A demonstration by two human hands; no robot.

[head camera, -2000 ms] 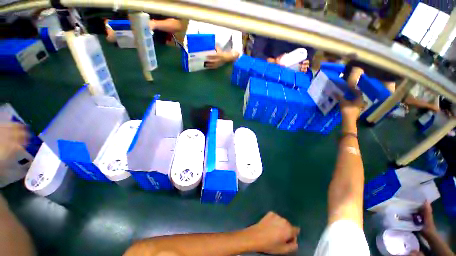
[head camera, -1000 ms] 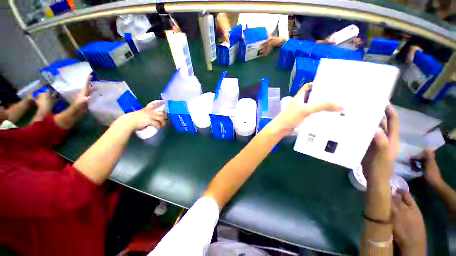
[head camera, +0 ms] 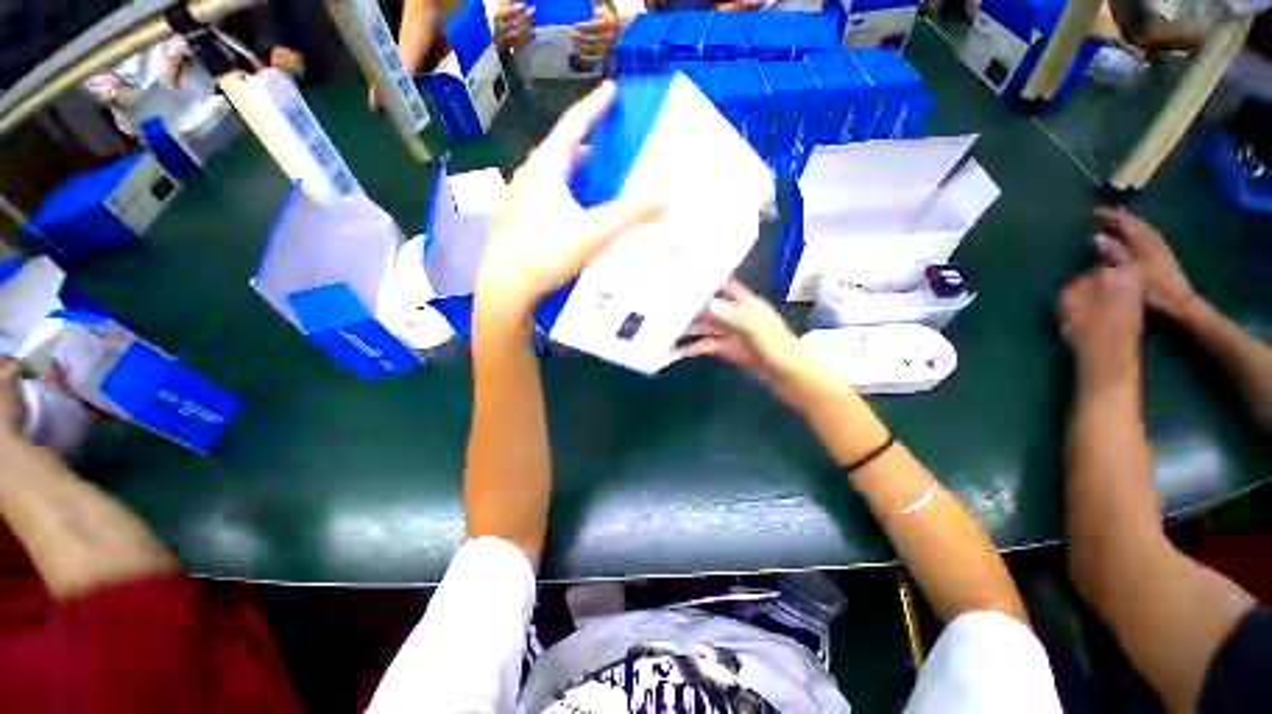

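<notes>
A blue-and-white retail carton (head camera: 670,237) is held tilted above the bench in front of me. My left hand (head camera: 537,230) grips its upper left side, thumb across the white face. My right hand (head camera: 746,332) touches its lower right edge with the fingertips. The white face bears a small dark picture near its lower end. To the right stands an open carton (head camera: 886,209) with white flaps up. A white tray (head camera: 886,300) with a small dark part lies before it, and a white device (head camera: 886,359) lies nearer me.
Open cartons (head camera: 349,300) with white devices stand at left. Blue cartons (head camera: 795,91) are stacked at the far side. Another person's hands (head camera: 1116,279) are at right; a person in a red sleeve (head camera: 126,614) works at left. Rack posts (head camera: 1186,105) rise from the bench.
The carton has moved left in view and is turned, showing its blue side. The view has swung right. The open carton, tray and device at right now show fully, and the neighbour's hands are away from them.
</notes>
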